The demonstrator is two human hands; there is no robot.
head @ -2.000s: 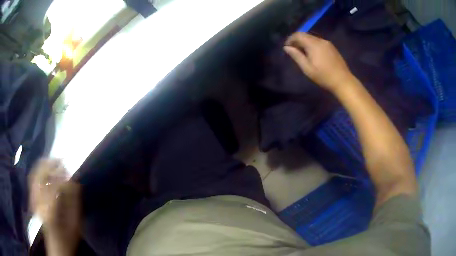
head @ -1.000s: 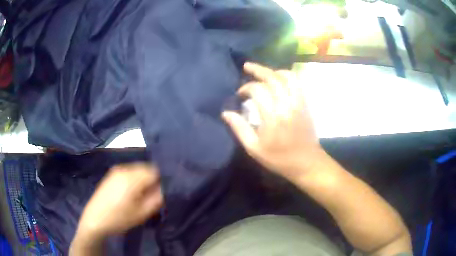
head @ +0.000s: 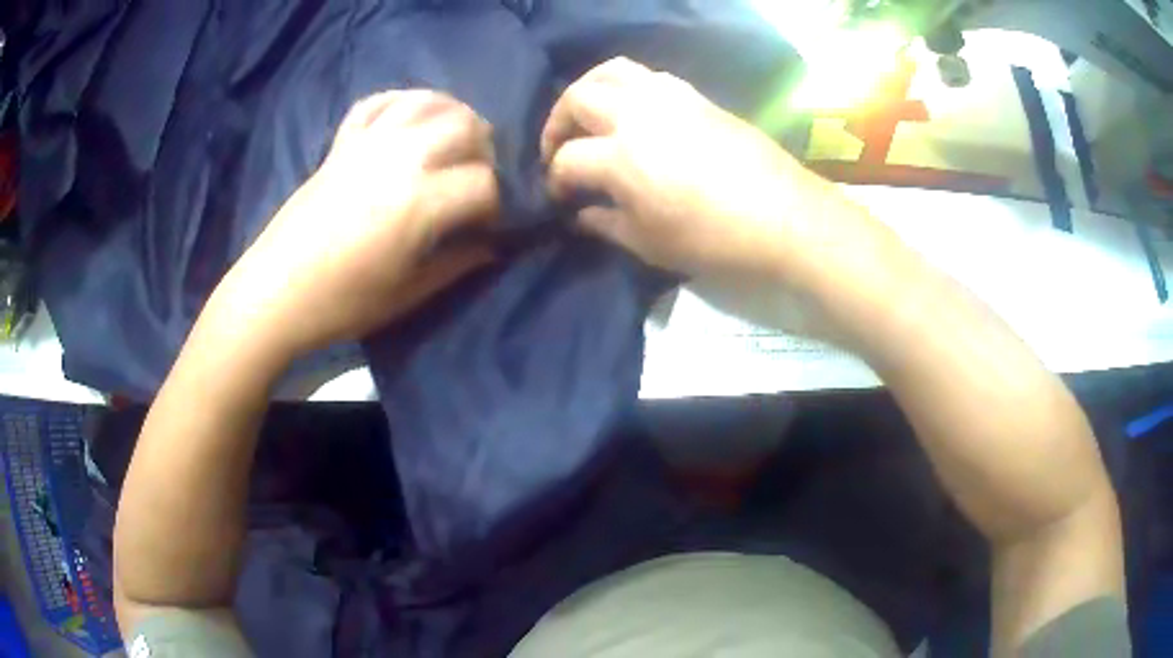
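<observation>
A large crumpled navy garment piece (head: 515, 373) lies over the left part of the white tabletop and hangs over its near edge toward the lap. My left hand (head: 418, 193) grips the cloth with curled fingers. My right hand (head: 618, 161) pinches the same cloth just to the right, with a small gap between the hands. The fingertips are partly hidden by the folds. The needle area of the sewing machine (head: 952, 64) is up and right of my hands, in a bright yellow-green glow.
Orange-red tape (head: 888, 129) is on the machine bed. Narrow navy strips (head: 1042, 148) lie at the upper right. The white tabletop (head: 759, 347) shows at right, with faint markings. A blue mesh basket (head: 45, 514) stands at lower left, beside dark cloth below the table.
The view has swung from the basket side back to the table. Both hands have moved up and together onto the garment; my left hand was lower, and my right hand was farther right with fingers spread.
</observation>
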